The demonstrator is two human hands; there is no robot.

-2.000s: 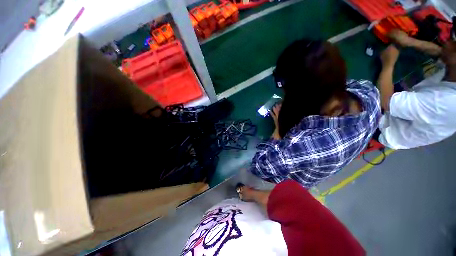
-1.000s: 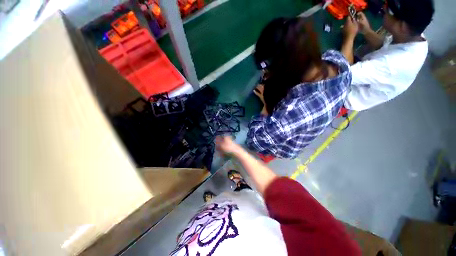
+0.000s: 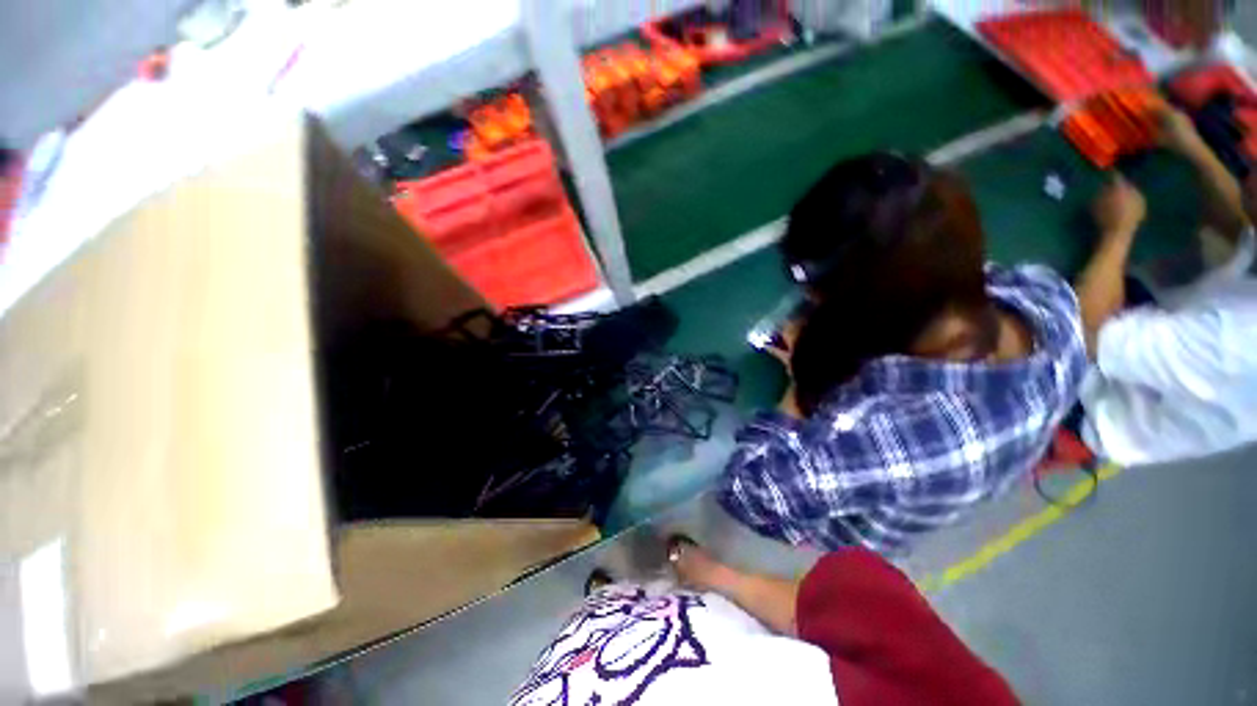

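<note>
My right arm, in a dark red sleeve, reaches forward at the bottom centre. My right hand (image 3: 703,571) is small and blurred beside the bench edge, near a foot on the floor; its fingers cannot be made out. My left hand is not in view. A large cardboard carton (image 3: 179,400) lies on its side at the left, its open end facing right. Black plastic frames (image 3: 669,393) lie tangled in a heap at its mouth and on the green bench top. The inside of the carton is very dark.
A person in a plaid shirt (image 3: 924,428) sits close on the right, holding a small light object. A person in white (image 3: 1179,379) works beyond. A red tray (image 3: 503,228), a white upright (image 3: 572,152) and orange parts (image 3: 641,83) stand behind the frames.
One second ago my right hand was over the near edge of the frame heap; now it is back, lower, by the bench edge. The camera view has shifted, and the scene sits further right and lower.
</note>
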